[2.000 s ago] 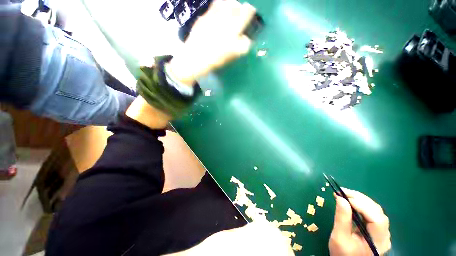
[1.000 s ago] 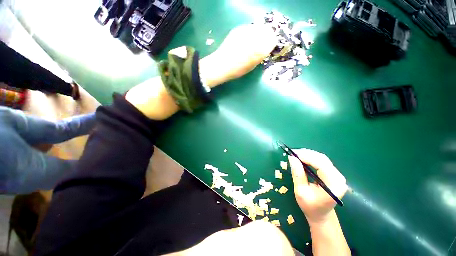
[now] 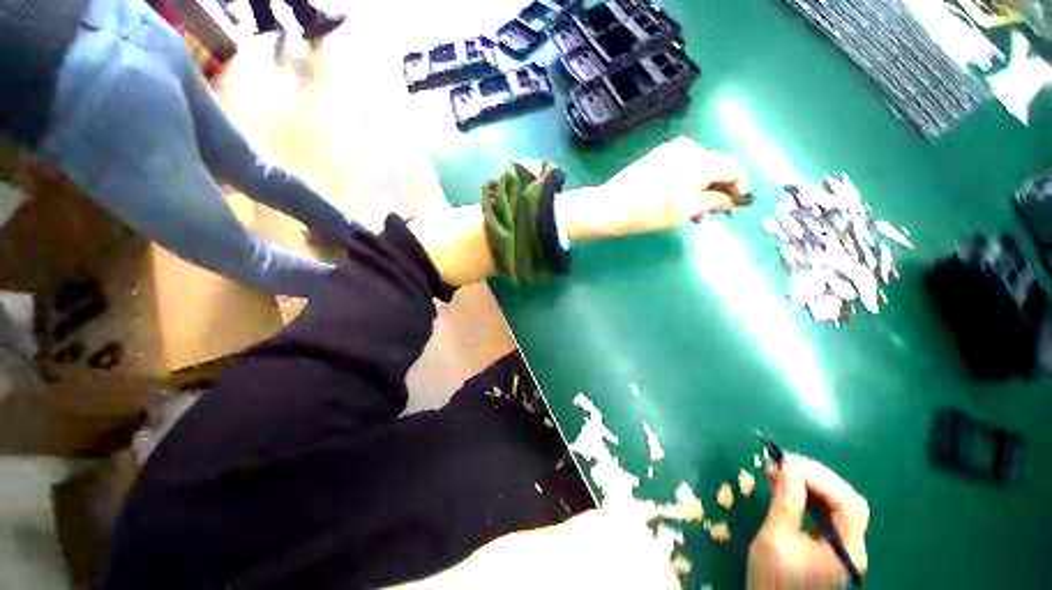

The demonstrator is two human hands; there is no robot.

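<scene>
My left hand point(image 3: 681, 190), with a green and black band at the wrist, is over the green table just left of a heap of small grey-white pieces point(image 3: 833, 248). Its fingertips are pinched on what looks like a small dark piece point(image 3: 738, 201), blurred. My right hand point(image 3: 810, 524) is low at the right, holding black tweezers point(image 3: 833, 539) with their tips pointing up-left over the table. Yellowish-white scraps point(image 3: 606, 455) lie along the near table edge, left of my right hand.
Black housings point(image 3: 629, 69) are stacked at the top, with separate ones point(image 3: 502, 95) beside them. Another stack point(image 3: 994, 305) and a single housing point(image 3: 976, 446) are at the right. Long grey ribbed rows point(image 3: 894, 63) lie top right. A person's jeans-clad legs point(image 3: 173, 138) are at the left.
My left hand went from the upper housings to the heap and is now pulled back to its left. My right hand keeps holding the tweezers low at the right. The view has shifted.
</scene>
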